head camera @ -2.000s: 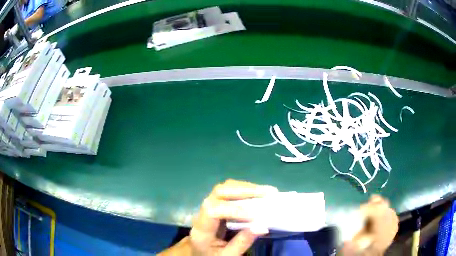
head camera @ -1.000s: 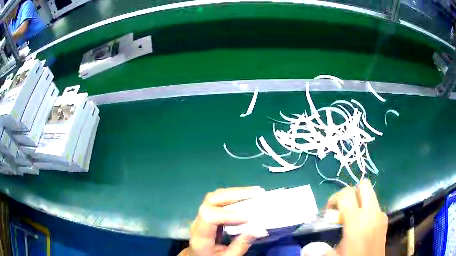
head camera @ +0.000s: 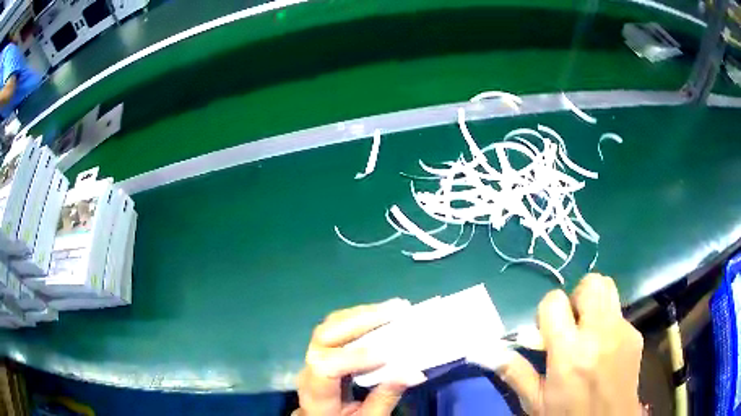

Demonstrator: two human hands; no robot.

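A white retail box (head camera: 435, 329) is held over the front edge of the bench, its plain white side facing the camera. My left hand (head camera: 349, 353) grips its left end, fingers on top and thumb below. My right hand (head camera: 581, 345) is at the box's right end, with fingers and thumb closed on a white end flap (head camera: 528, 336). Whether a liner strip is also between the fingers cannot be told. A pile of white liner strips (head camera: 512, 191) lies on the bench beyond my right hand.
Stacked finished boxes (head camera: 77, 236) stand at the left. Beyond the grey metal rail (head camera: 325, 134), the green belt carries a carton (head camera: 101, 130) at far left and another (head camera: 652, 41) at far right. A blue crate (head camera: 727, 333) is at lower right. A person's blue sleeve (head camera: 16, 73) shows upper left.
The view has turned. The belt carton has moved left, and another has come in at the right. My right hand was blurred and apart from the box; it is now at its end flap.
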